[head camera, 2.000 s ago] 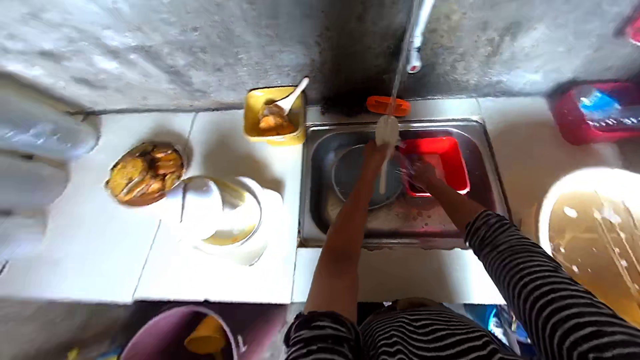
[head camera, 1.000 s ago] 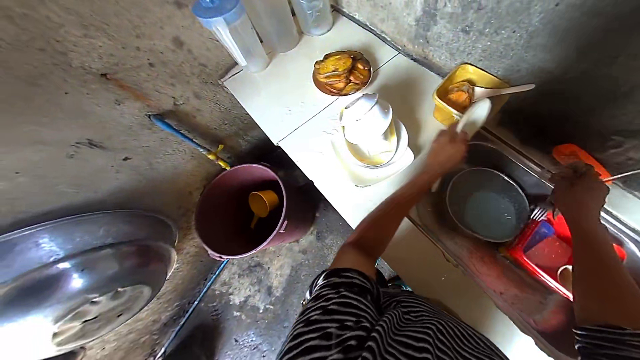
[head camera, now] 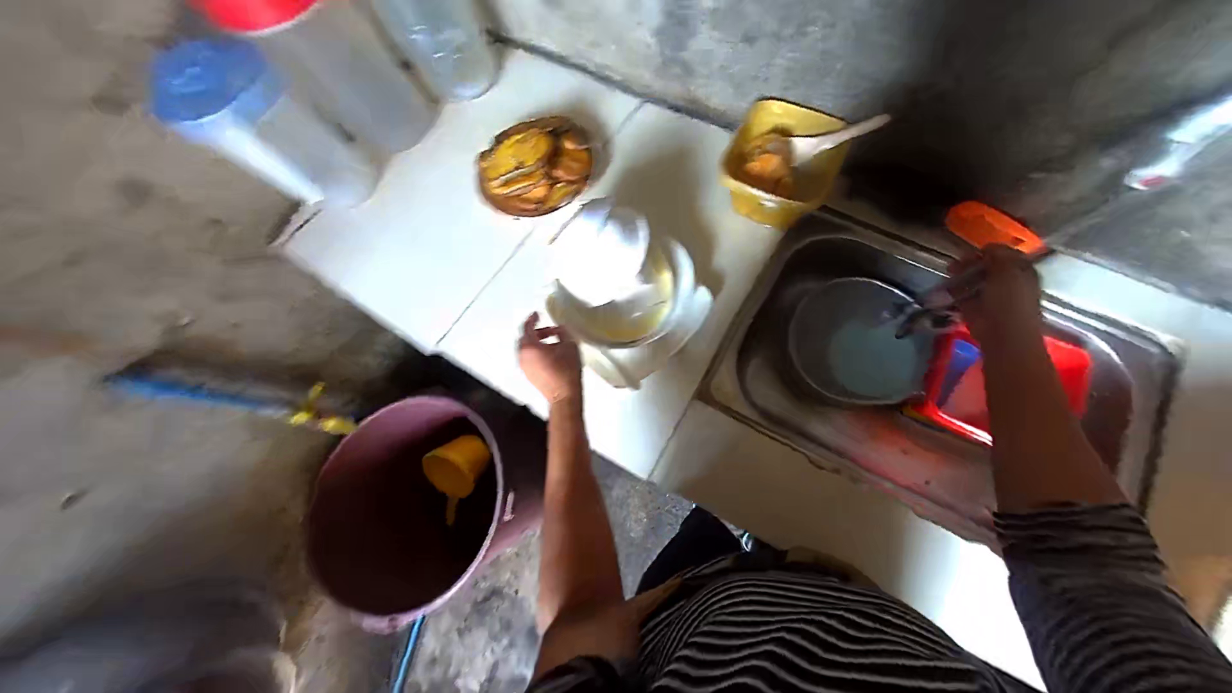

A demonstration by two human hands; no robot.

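My left hand [head camera: 551,358] is beside the stacked white bowls and plates [head camera: 626,308] on the tiled counter, fingers apart, holding nothing. Over the steel sink [head camera: 770,385], my right hand [head camera: 996,279] grips what look like metal utensils [head camera: 929,313], blurred; their exact kind is unclear. Below them a round metal basin [head camera: 852,351] with cloudy water stands in the sink. A red plastic container [head camera: 1068,375] with blue and pinkish things in it sits beside the basin. An orange object [head camera: 991,226] lies at the sink's back edge.
A yellow tub [head camera: 751,197] with a white spoon [head camera: 837,140] stands behind the sink's left end. Farther left are a bowl of brownish-yellow food [head camera: 534,168] and several clear containers [head camera: 308,144]. A maroon bucket [head camera: 332,520] holding a yellow dipper [head camera: 457,465] stands below the counter.
My left hand held a white dish near the yellow tub a second ago; now it is empty beside the stack. My right hand stays over the sink. The view has swung left since the earliest frame.
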